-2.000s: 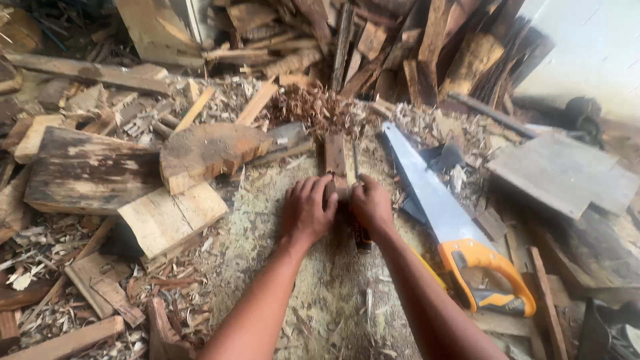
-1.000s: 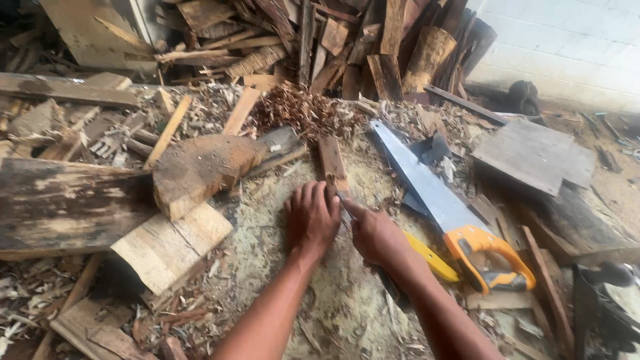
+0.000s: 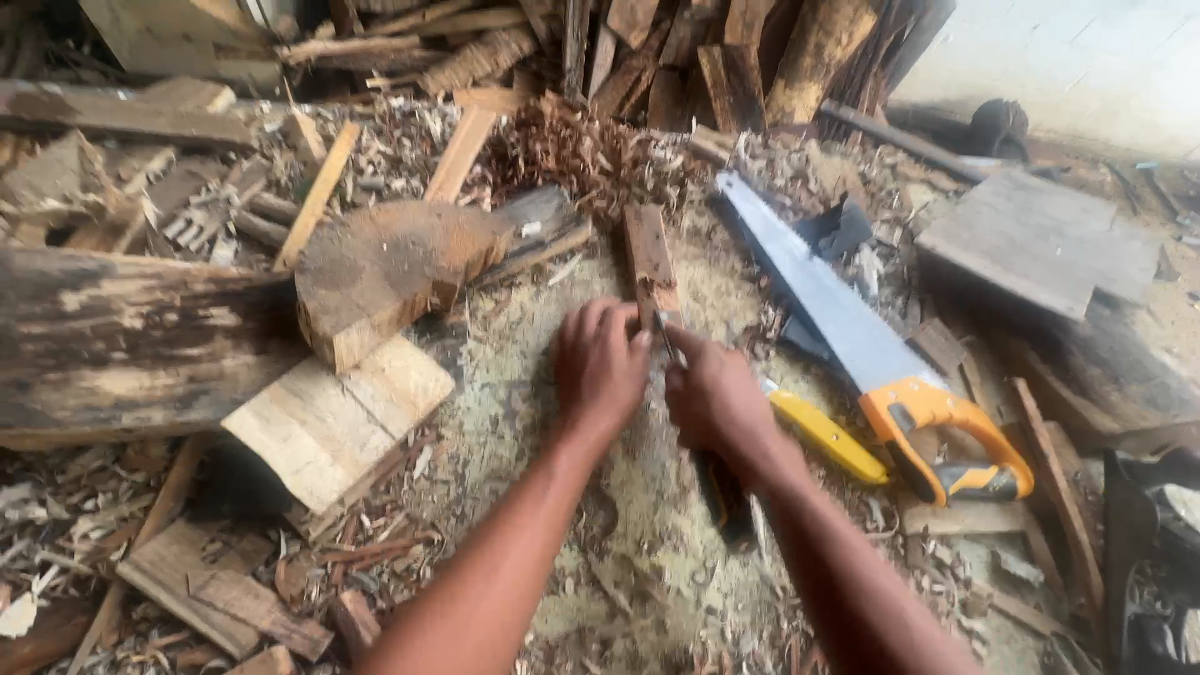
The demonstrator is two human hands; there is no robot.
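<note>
A narrow reddish-brown wooden strip (image 3: 649,246) lies lengthwise ahead of me, with a rough, chipped patch partway along it. My left hand (image 3: 600,366) grips the strip's near part from its left side. In my right hand (image 3: 720,389) is a thin metal blade (image 3: 667,339), its tip on the strip just below the rough patch; the tool's handle is mostly hidden by the fingers. A yellow utility knife (image 3: 825,436) lies right of my right hand. Beyond it rests a handsaw (image 3: 830,314) with an orange handle. Under my right wrist lies a dark object, partly hidden.
A thick wood slab (image 3: 394,258) and a pale wood block (image 3: 342,417) lie at the left beside a dark log (image 3: 141,347). Reddish shavings (image 3: 586,155) heap beyond the strip. A flat grey board (image 3: 1036,239) is at the right. Stacked firewood (image 3: 731,56) stands behind.
Two seconds ago both hands were close together on the strip. The right hand has since moved a little right of the left, and the thin blade now shows at its fingers.
</note>
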